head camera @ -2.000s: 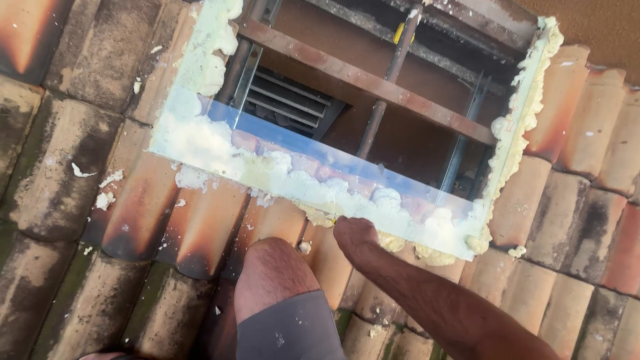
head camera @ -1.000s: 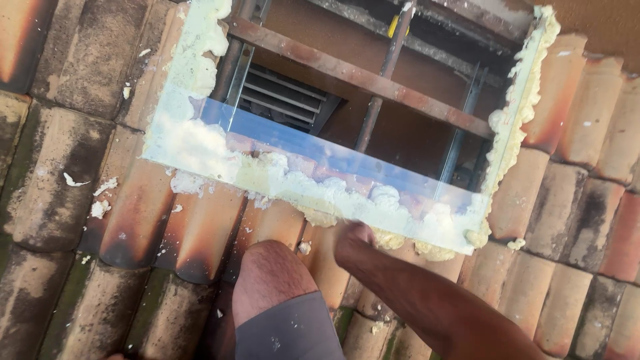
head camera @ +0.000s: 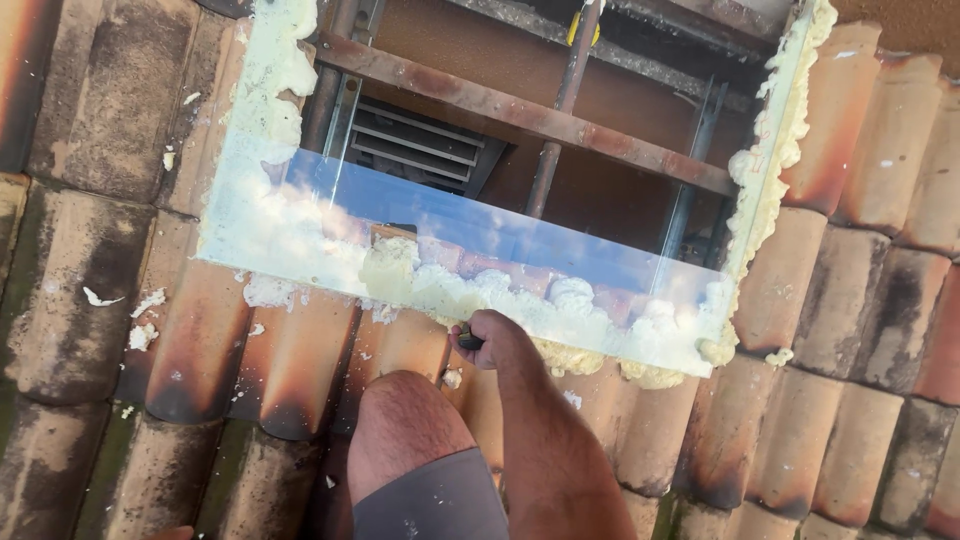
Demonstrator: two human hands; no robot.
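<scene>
My right hand (head camera: 487, 341) is closed around a dark tool handle (head camera: 470, 337) at the lower edge of a glass pane (head camera: 480, 225). The tool's blade cannot be made out. Cured expanding foam (head camera: 570, 296) runs along the pane's lower border, seen through the glass, and bulges out below it at the right of my hand. More foam (head camera: 787, 150) lines the right edge, and a wide band lies along the left. Sky is reflected in the glass. A bit of skin at the bottom left edge is too cropped to identify; my left hand cannot be made out.
Curved clay roof tiles (head camera: 199, 360) surround the pane, with foam scraps (head camera: 142, 336) scattered on them. Rusty metal bars (head camera: 525, 112) and a louvred vent (head camera: 416, 146) show behind the glass. My bent knee (head camera: 409, 435) is just left of my right forearm.
My right hand has shifted slightly left along the pane's lower edge, and the dark tool handle now shows in it.
</scene>
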